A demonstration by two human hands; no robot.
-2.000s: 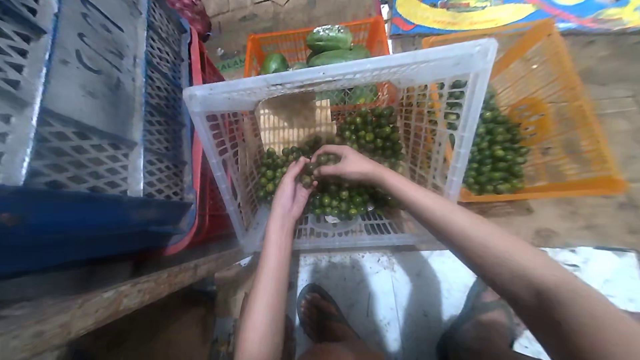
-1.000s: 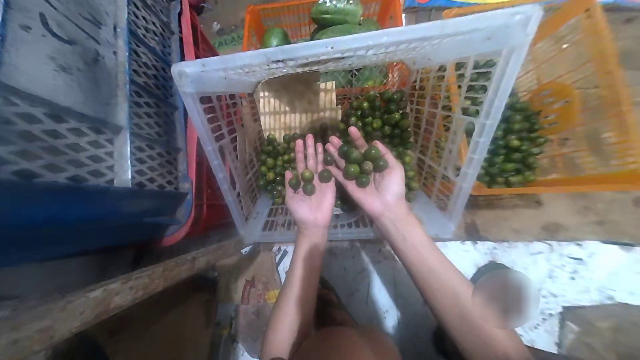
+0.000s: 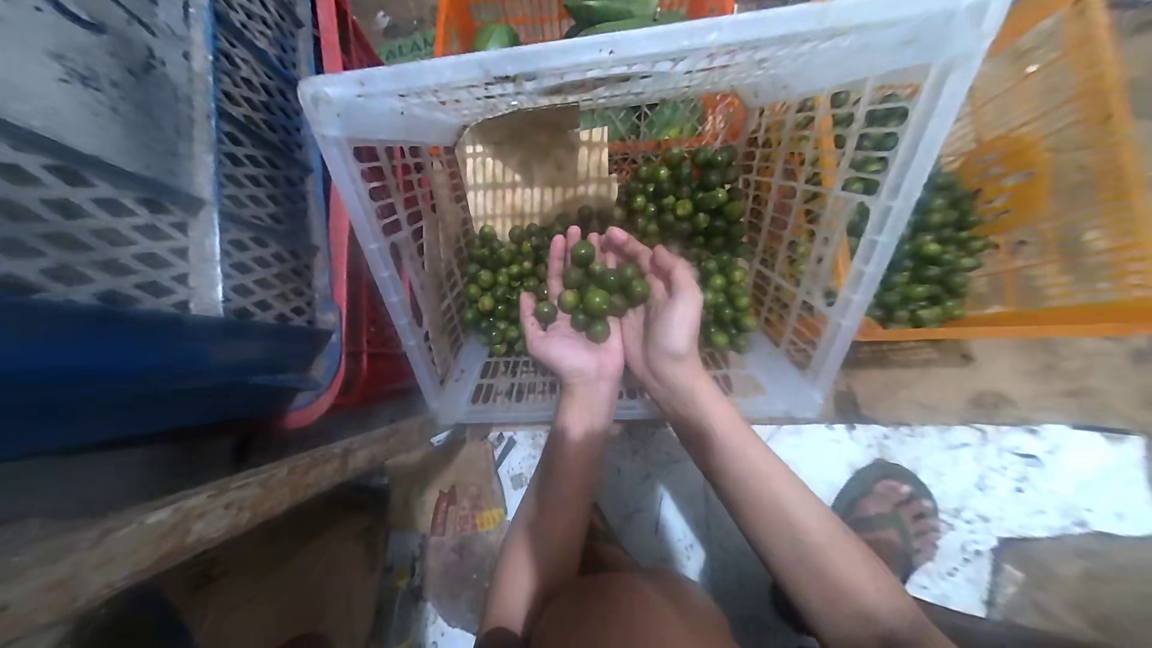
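My left hand (image 3: 576,337) and my right hand (image 3: 666,310) are cupped side by side, palms up, inside a white plastic crate (image 3: 630,54). Several small round green citrus fruits (image 3: 596,301) rest in them, mostly over the left palm and fingers. The right hand tilts inward against the fruits, its fingers curled a little. Below and around the hands, more green citrus fruits (image 3: 688,202) lie in the crate, heaped at the back right and along the left. A piece of cardboard (image 3: 522,162) stands at the back of the crate.
An orange crate (image 3: 1062,315) with green fruits (image 3: 931,261) is at the right; another orange crate (image 3: 450,27) with large green fruits (image 3: 612,11) lies behind. Blue (image 3: 144,378) and red (image 3: 337,225) crates stand at the left. A foot in a flip-flop (image 3: 891,517) is at lower right.
Two seconds ago the hands were together over the heap, fingers on fruits. They then spread apart with palms up and fruits on both; now they are drawn together with the fruits gathered between them.
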